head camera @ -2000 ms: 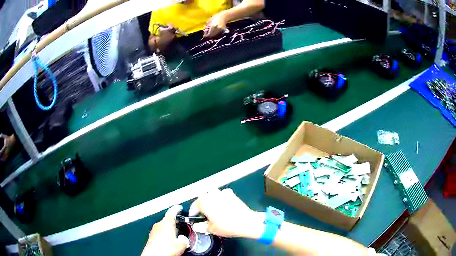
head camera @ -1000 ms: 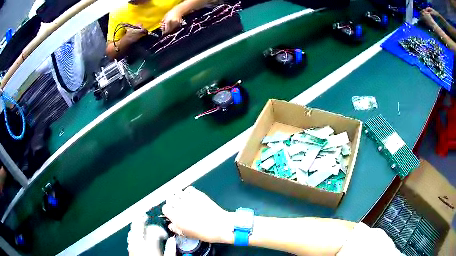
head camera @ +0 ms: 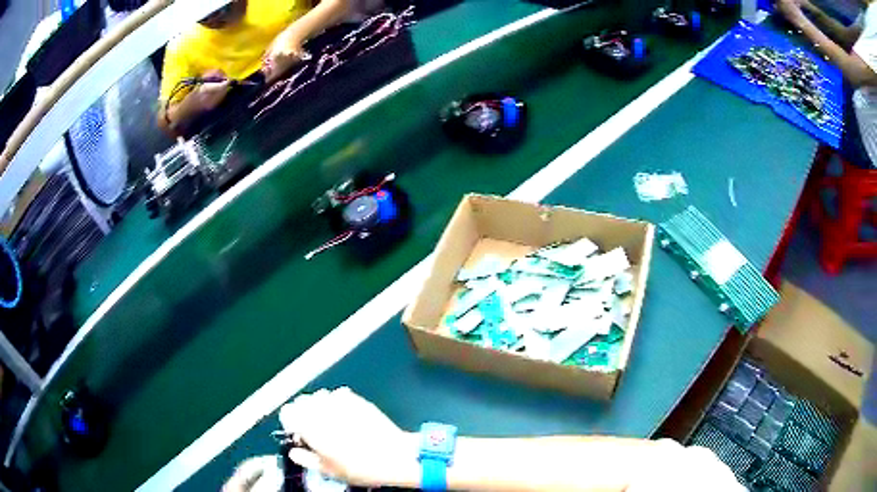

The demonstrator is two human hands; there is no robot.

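A black unit (head camera: 296, 473) shows only in part at the bottom edge, between my hands. My right hand (head camera: 337, 432), with a blue watch at the wrist, is closed on the unit's upper part from above. My left hand (head camera: 254, 476) is blurred and cut off by the bottom edge at the unit's left side; its fingers are mostly hidden. An open brown carton (head camera: 514, 357) of white and green flat boards (head camera: 548, 303) stands to the right of my hands.
Black units with blue parts (head camera: 363, 213) lie on the green conveyor (head camera: 240, 317) behind a white rail (head camera: 317, 356). A ribbed green panel (head camera: 716, 264), a clear bag (head camera: 661, 185) and a blue tray (head camera: 769, 82) lie right. A person in yellow (head camera: 231, 53) handles wires across the belt.
The view has swung right, so the carton and belt units appear further left. My hands stay at the unit, which is now lower and more cut off.
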